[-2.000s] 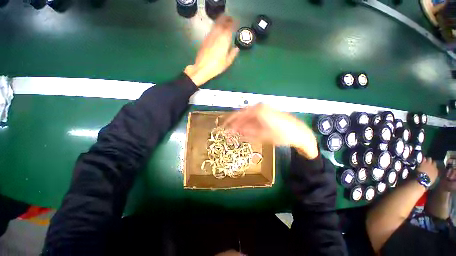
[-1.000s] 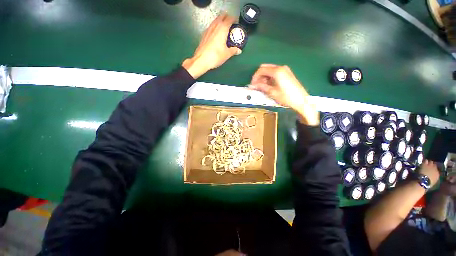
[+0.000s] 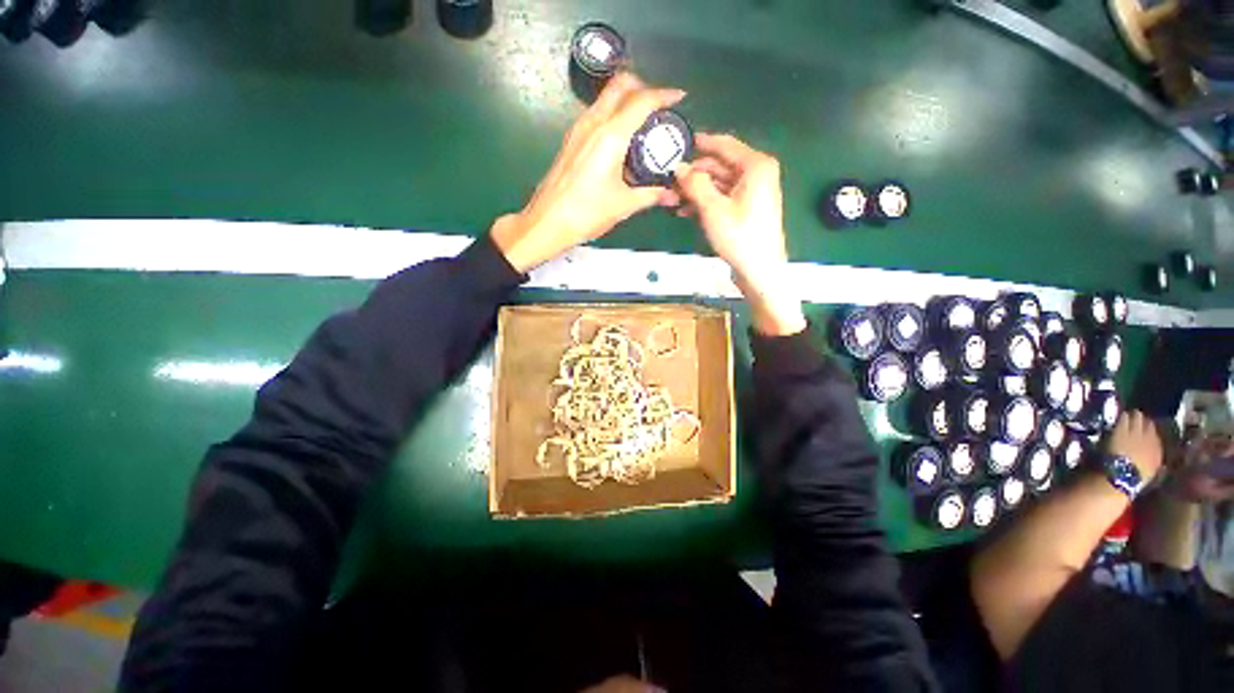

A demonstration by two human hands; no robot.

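Note:
My left hand (image 3: 585,173) holds a black round unit (image 3: 660,146) over the green belt, its pale end face turned up. My right hand (image 3: 731,198) touches the right side of the same unit with its fingertips. Whether a cream ring is between the fingers or on the unit cannot be told. The open cardboard box (image 3: 720,504) lies below my hands on the near side of the white strip (image 3: 325,249). A loose heap of thin cream rings (image 3: 609,406) lies in it.
Another black unit (image 3: 597,49) stands just beyond my left hand. Two units (image 3: 849,203) stand on the belt to the right. A dense cluster of units (image 3: 1015,417) stands at the right, beside a neighbouring worker's arm (image 3: 1069,535). More units stand at the top left.
My left hand has moved slightly nearer with the unit. My right hand has come up and forward from over the white strip to the unit. The units on the belt have shifted left.

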